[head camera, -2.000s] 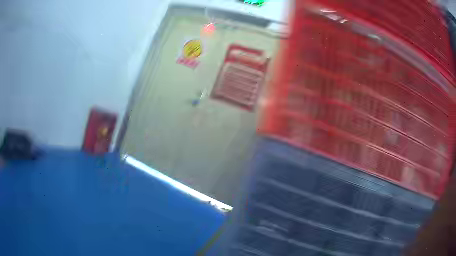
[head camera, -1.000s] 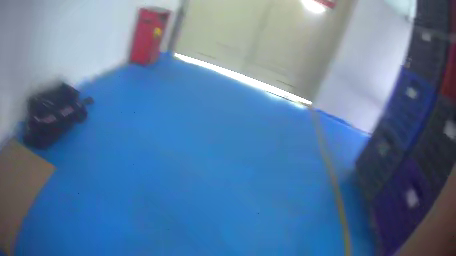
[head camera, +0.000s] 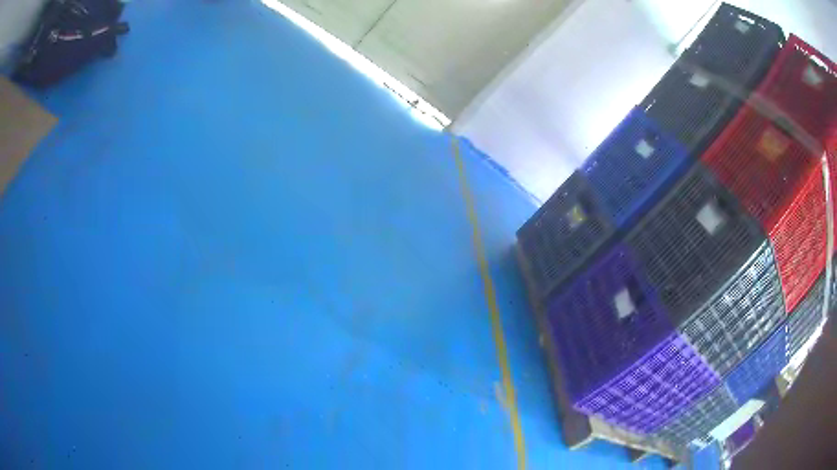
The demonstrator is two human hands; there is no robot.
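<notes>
Neither my left hand nor my right hand can be made out. A blurred brown shape cuts into the lower right edge; I cannot tell what it is. Stacked plastic crates stand on a wooden pallet [head camera: 577, 428] at the right: a purple crate [head camera: 601, 321] at the bottom, a blue crate [head camera: 633, 161], a red crate [head camera: 753, 165] and several dark grey ones [head camera: 693, 239]. Pale labels show on several crates.
Blue floor [head camera: 248, 239] with a yellow line [head camera: 486, 275] running left of the pallet. A pale door [head camera: 413, 46] and white wall [head camera: 551, 101] are at the top. A dark bag-like object [head camera: 69, 37] and a brown cardboard-like sheet [head camera: 20, 133] are at the upper left.
The view has swung down and to the right. The red box by the door has left the picture, and the crate stack and its pallet now show more fully and sharply.
</notes>
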